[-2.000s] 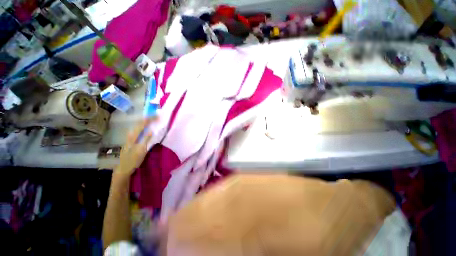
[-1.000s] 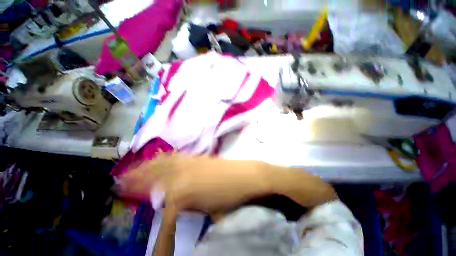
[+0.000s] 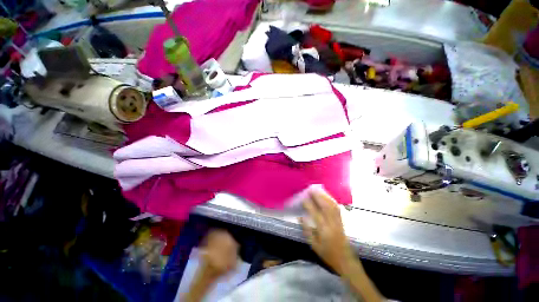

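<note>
Joined garment panels lie spread on the table left of the sewing head. Their pale pink sides (image 3: 230,131) face up at the back and middle, and a broad magenta panel (image 3: 254,181) lies along the front. My right hand (image 3: 324,227) is at the magenta panel's front right edge, with its fingertips closed on the edge, where a bit of pale reverse shows. My left hand (image 3: 217,253) is below the table's front edge, off the cloth. It is blurred and looks curled; whether it holds anything cannot be told.
A sewing machine head (image 3: 414,150) stands at right, with scissors (image 3: 503,245) beyond it near the front edge. A second machine with a handwheel (image 3: 127,104) is at left. A green-capped bottle (image 3: 184,63) and a white roll (image 3: 214,75) stand behind the cloth. A person's arm shows at far right.
The panels now lie flatter and wider across the table, with more magenta showing at the front. My hands have moved apart, the right to the cloth's front right edge. The view has shifted.
</note>
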